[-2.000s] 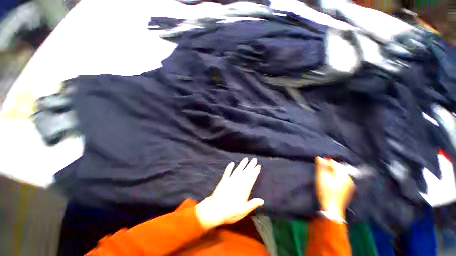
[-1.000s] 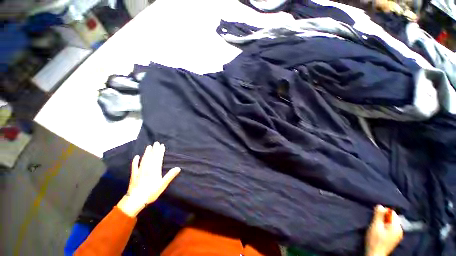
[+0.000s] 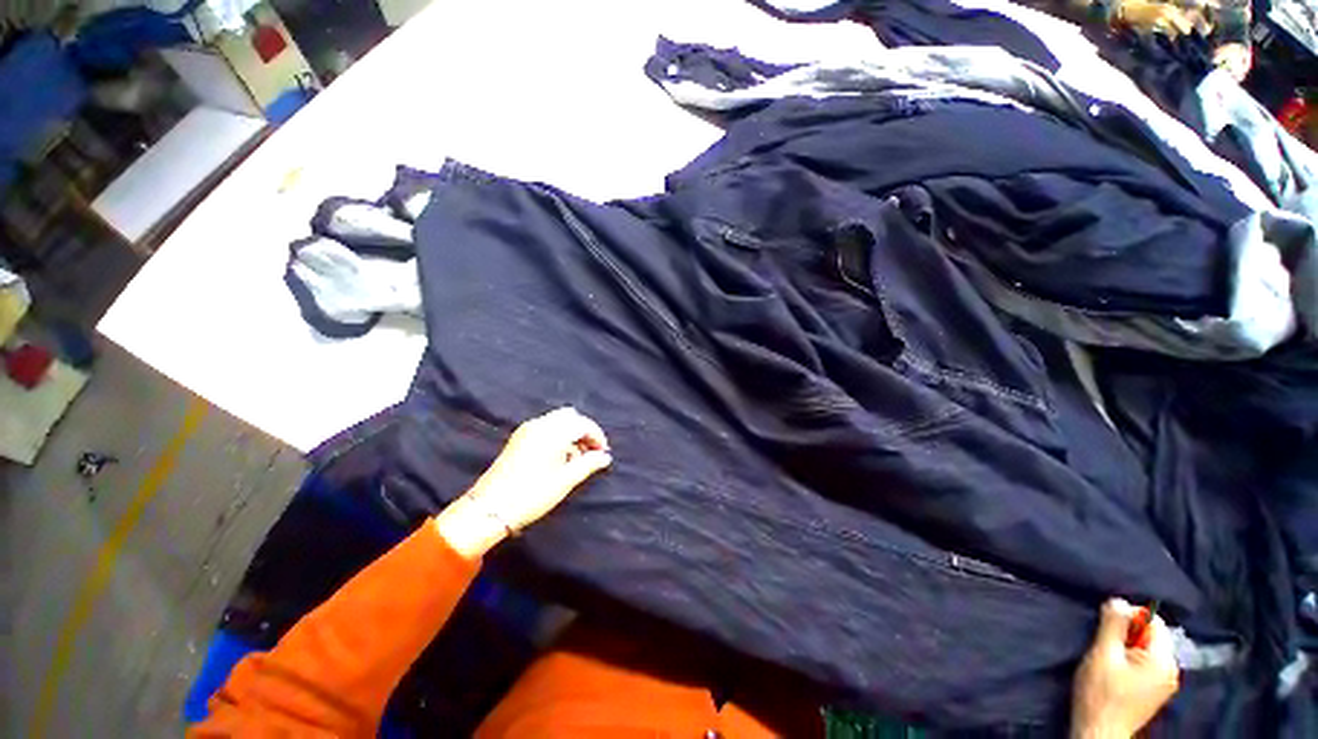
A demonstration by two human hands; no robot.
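Note:
A dark navy denim garment lies spread over the table in front of me, with stitched seams and a pocket outline showing. Its near edge hangs over the table's edge. My left hand is on the left part of the cloth with curled fingers; whether it pinches anything is not clear. My right hand is at the lower right of the garment, closed on a small orange-red tool, mostly hidden by the fingers. A pale grey turned-out part shows at the garment's left end.
More navy and grey garments lie on the far and right side of the white table. A person's hand shows at the far right. Grey floor with a yellow line is at the left. Green mesh shows below the near edge.
My left hand has moved left from the garment's middle, then slightly right, and its spread fingers have curled. My right hand stays by the right end. The view has shifted left.

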